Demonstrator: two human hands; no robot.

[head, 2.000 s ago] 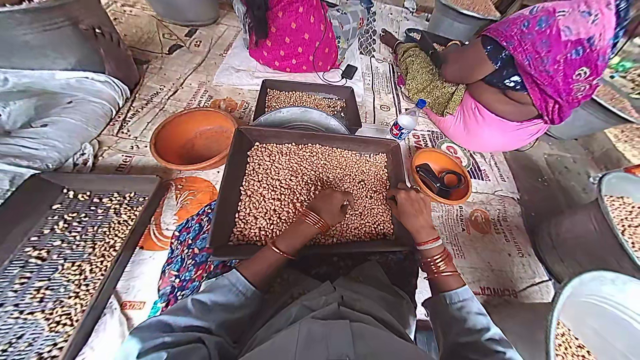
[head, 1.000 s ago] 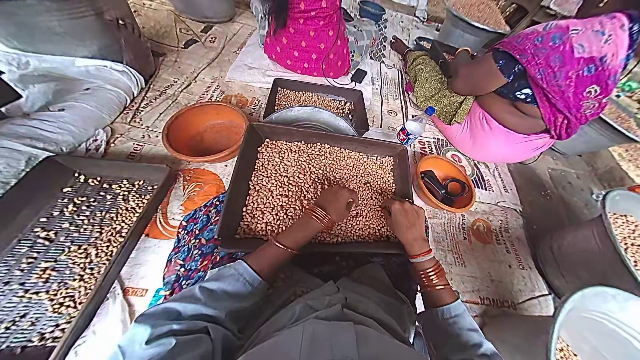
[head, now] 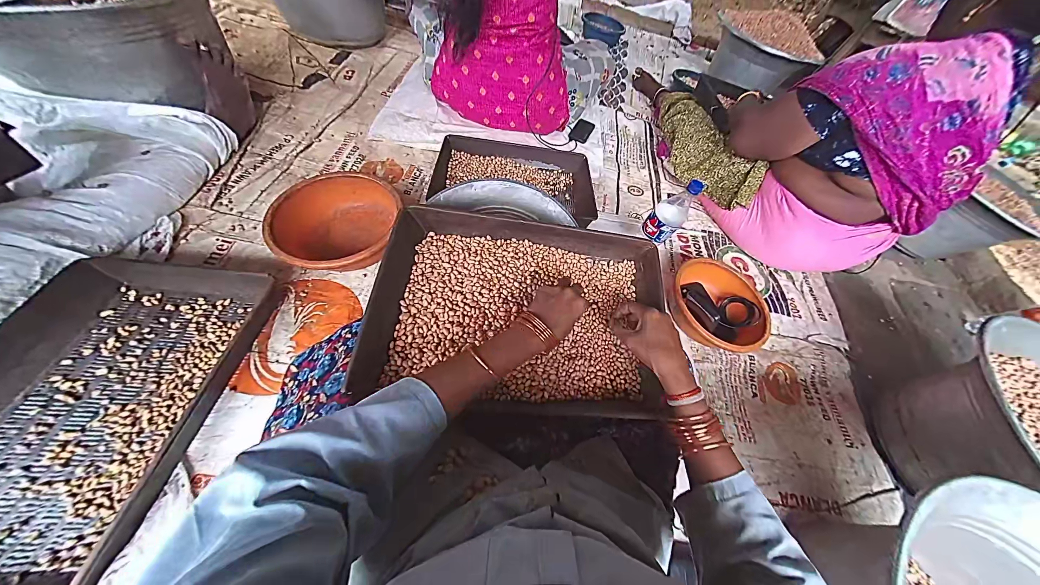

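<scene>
A dark rectangular metal tray lies before me, with a layer of small tan nuts or beans spread in it. My left hand, with bangles at the wrist, rests its curled fingers among them near the tray's middle. To its right, my right hand is at the right part of the tray, fingers bent over the pieces. The hands are apart. Whether either hand holds a piece is too small to tell, since the fingertips are partly hidden.
Left stand an orange basin and a slotted tray with pieces. Right are a plastic bottle, an orange bowl with black items, and metal tubs. A round metal pan touches the tray's far side. Two people sit beyond.
My right hand has moved from the tray's right rim inward over the pieces. My left hand stays near the tray's middle.
</scene>
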